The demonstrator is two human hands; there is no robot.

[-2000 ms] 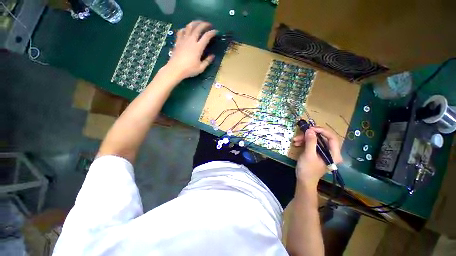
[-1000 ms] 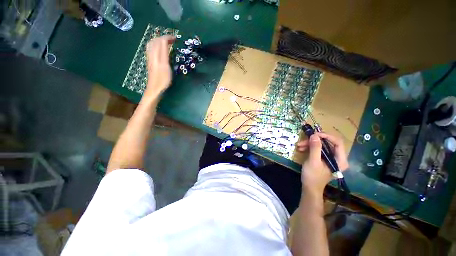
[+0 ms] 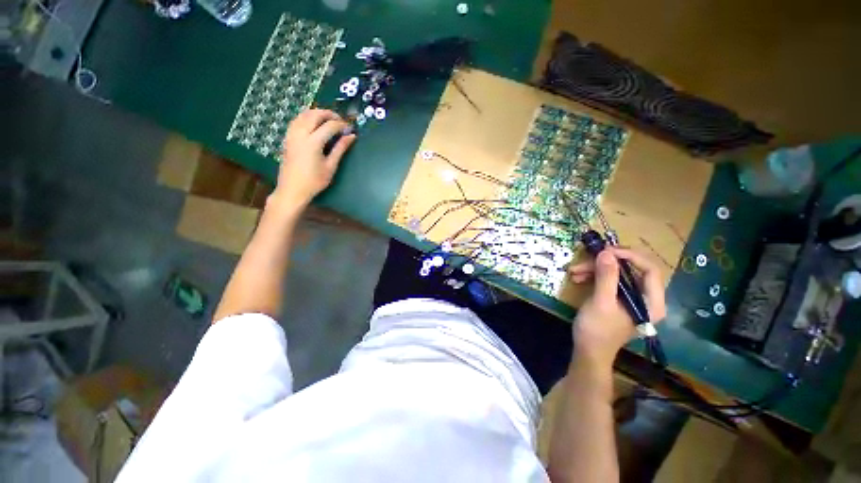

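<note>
My right hand (image 3: 618,297) grips the black soldering iron (image 3: 631,291), its tip over the lower right part of the green circuit board panel (image 3: 566,156). The panel lies on the cardboard sheet (image 3: 444,123). Dark and reddish lead wires (image 3: 463,201) run left from it to white discs (image 3: 436,261) at the front edge. My left hand (image 3: 313,151) is between the second panel (image 3: 286,80) and the front edge of the green bench, fingers curled, just below the pile of discs (image 3: 366,87). Whether its fingertips hold a part is too small to tell.
At right are the dark soldering station (image 3: 765,292), a solder reel (image 3: 848,222), a clear container (image 3: 779,172) and loose rings (image 3: 723,213). A carton with a black wavy pattern (image 3: 642,94) stands above the sheet. A clear bottle (image 3: 227,9) is at top left.
My left hand moved from the disc pile onto the second panel, then down and right to beside the pile, uncovering both. My right hand stays with the iron over the worked panel.
</note>
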